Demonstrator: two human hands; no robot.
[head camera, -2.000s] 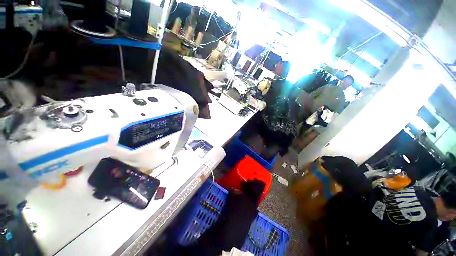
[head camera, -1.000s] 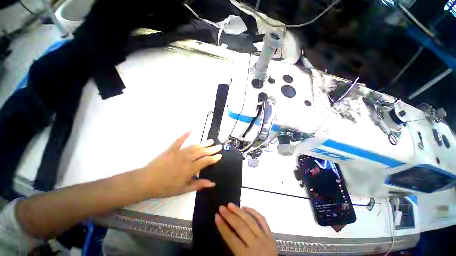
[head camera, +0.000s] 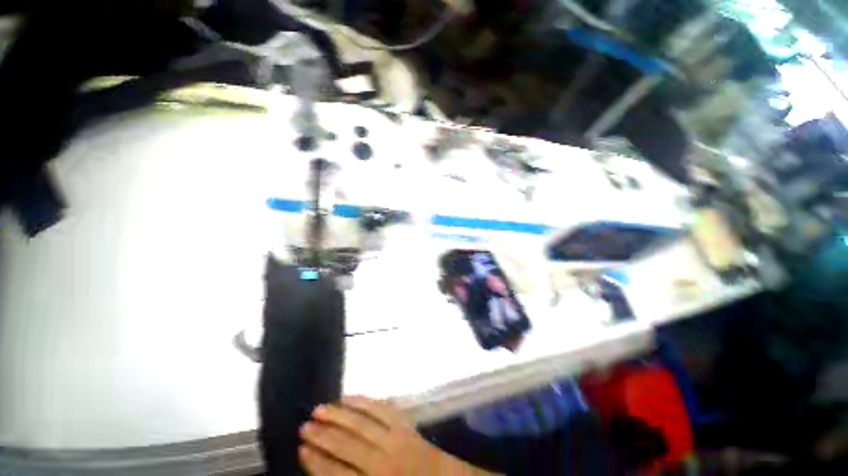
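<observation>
The frame is blurred. A black fabric strip (head camera: 299, 358) lies on the white table, running from under the needle area of the sewing machine (head camera: 409, 191) toward the table's front edge. My right hand (head camera: 358, 442) lies on the strip's right side near that edge, fingers together and partly over the fabric; the frame's lower edge cuts it off. My left hand is not in view. The presser foot area (head camera: 321, 260) meets the strip's far end; its details are smeared.
A smartphone (head camera: 486, 297) lies in front of the machine arm. A dark fabric heap (head camera: 56, 102) is at the upper left. Below the table's right front are a blue basket (head camera: 535, 409) and a red bin (head camera: 651, 409).
The view has swung right, so the machine and phone appear further left. My left hand has left the strip and the picture. My right hand remains on the strip.
</observation>
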